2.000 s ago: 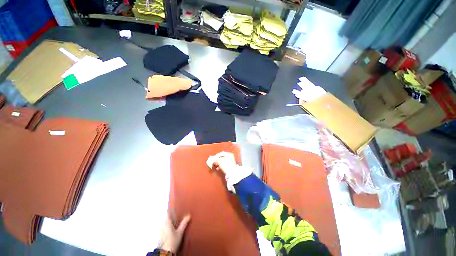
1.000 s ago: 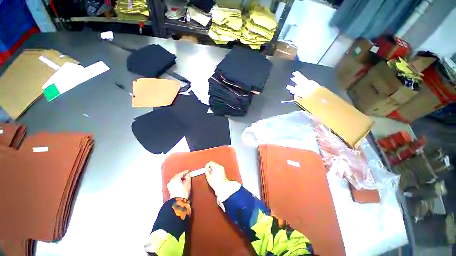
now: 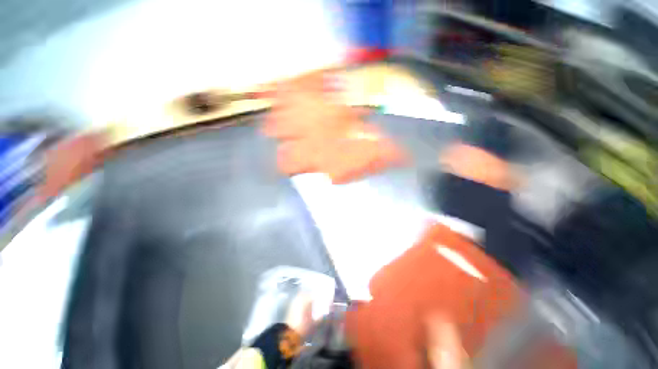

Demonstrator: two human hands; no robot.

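The view is strongly blurred. A rust-brown panel stack [image 3: 404,288] lies on the table at the lower right, with a white strip [image 3: 462,261] on its upper part. My right hand [image 3: 444,342] is a blurred shape at or over the panel's lower part; its fingers are not clear. My left hand [image 3: 299,317] is left of the panel, at a clear plastic box [image 3: 278,288] low beside the table edge. Whether it grips the box or something in it cannot be told.
Another rust-brown stack [image 3: 328,144] lies farther off on the table. Black pieces [image 3: 472,209] and a tan piece [image 3: 476,164] lie beyond the near panel. Shelves with yellow stacks [image 3: 620,158] stand at the right. A blue crate [image 3: 366,25] is at the back.
The view has swung left and blurred. My left hand has left the white strip and moved to the clear box. The strip now shows on the panel; my right hand is lower.
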